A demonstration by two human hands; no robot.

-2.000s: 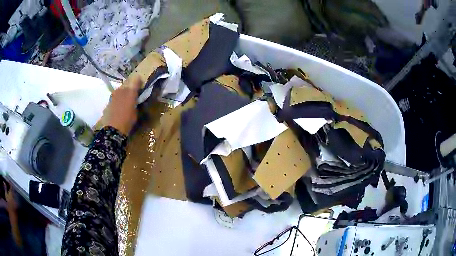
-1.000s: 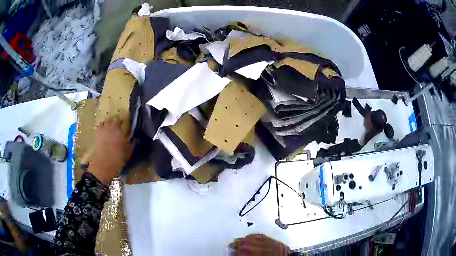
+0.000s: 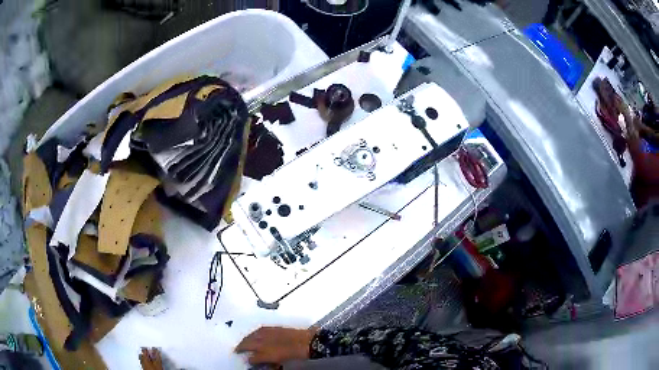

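Note:
A heap of tan perforated cut pieces (image 3: 124, 209), dark cut pieces (image 3: 189, 137) and white cut pieces (image 3: 76, 209) lies at the left, partly inside the white tub. My right hand (image 3: 274, 345) lies palm down at the table's front edge, right of the heap and apart from it, with nothing visible in it. My left hand (image 3: 151, 358) shows only as fingertips at the bottom edge, below the heap; the rest is cut off. Eyeglasses (image 3: 213, 285) lie between the heap and the sewing machine (image 3: 354, 162).
The white tub (image 3: 217, 36) curves behind the heap. Brown scraps (image 3: 264, 152) lie behind the machine head. Tweezers (image 3: 379, 210) and red-handled snips (image 3: 473, 168) lie at its right. A grey side surface (image 3: 535, 123) stands beyond. Part of another person (image 3: 644, 155) shows at far right.
The view has swung right, so the heap shows farther left. My left hand has left the heap and shows at the bottom edge. My right hand and sleeve have come into view.

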